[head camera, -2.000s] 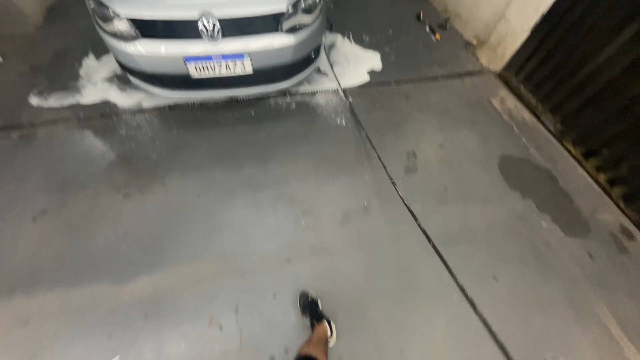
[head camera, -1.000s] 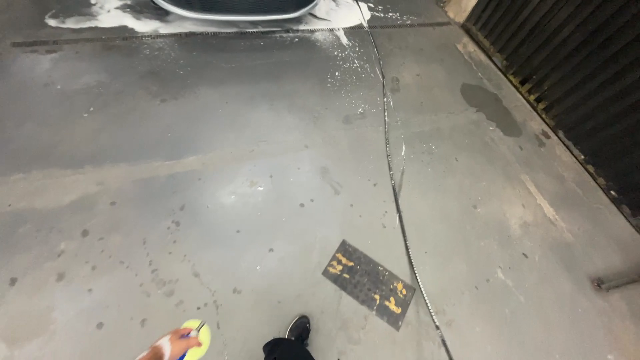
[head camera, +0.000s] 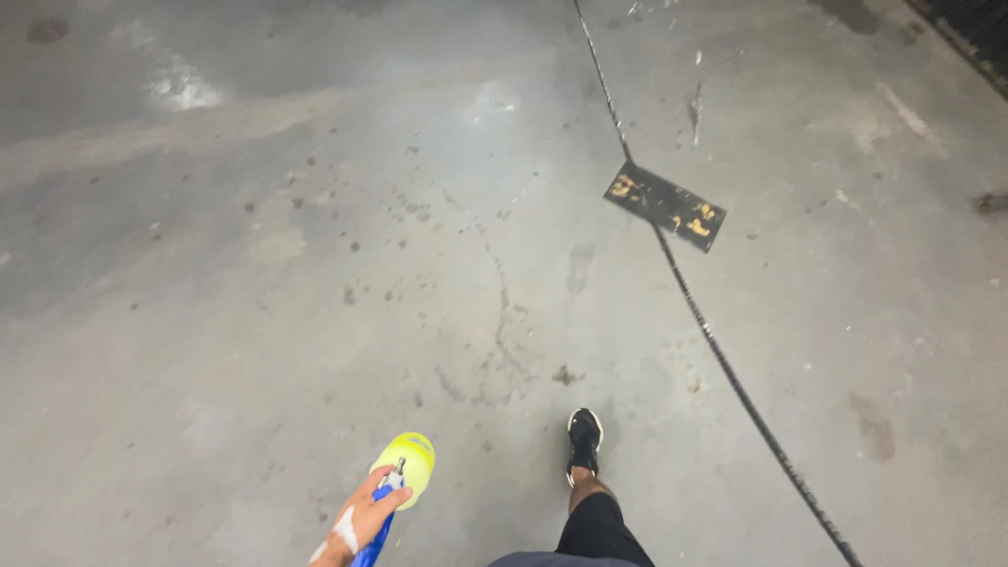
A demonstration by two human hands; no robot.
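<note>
At the bottom left, my left hand point(head camera: 367, 516) is closed around a blue tool or handle point(head camera: 376, 539) with a silvery metal tip. A round, bright yellow-green object point(head camera: 417, 465) shows just beyond the fingers, under the metal tip; whether it is part of the same tool cannot be told. White foam or lather clings to the wrist. My right hand is out of view. My foot in a black sneaker point(head camera: 584, 441) is on the floor right of the hand.
A dark rectangular mat or plate point(head camera: 657, 206) with yellow marks lies at upper right. A long dark seam or cable point(head camera: 728, 370) crosses the stained grey concrete floor point(head camera: 315, 354). A dark slatted edge point(head camera: 972, 35) stands at the top right corner.
The view has moved forward and tilted down; the car and white foam on the floor have left it. My left hand, out of view two seconds ago, now shows with the blue tool.
</note>
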